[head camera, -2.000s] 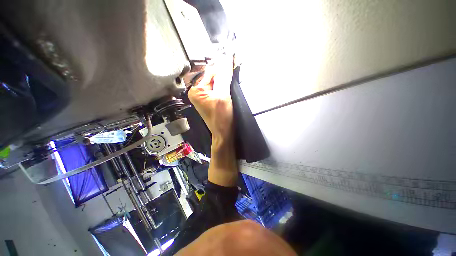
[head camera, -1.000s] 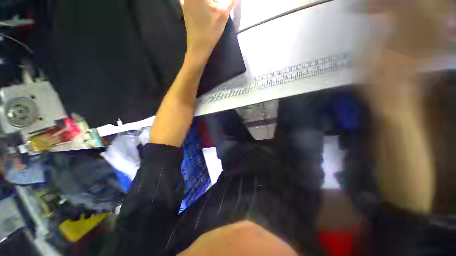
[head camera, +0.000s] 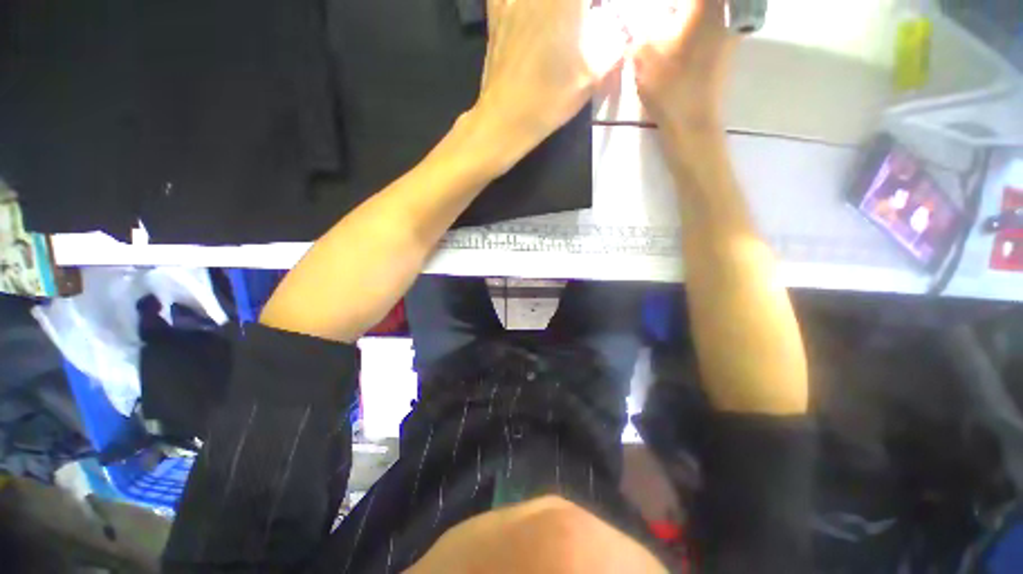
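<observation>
A black fabric panel lies on the white sewing table, its right edge beside my left hand. My left hand rests on the panel near the top edge of the view, its fingertips lost in bright lamp glare. My right hand is just to the right, its fingers also washed out by glare and partly cut off. I cannot tell what the fingertips hold. More black panels lie spread over the table's left side. The needle area is hidden by glare.
A smartphone with a lit pinkish screen lies on the table at the right, with a red-and-white packet beyond it. A blue crate and a white plastic bag are below left. A black pile is at the lower right.
The view has swung from the machine head down to the table and lap. My right hand has moved in from the right to beside my left hand, which stays at the panel's edge.
</observation>
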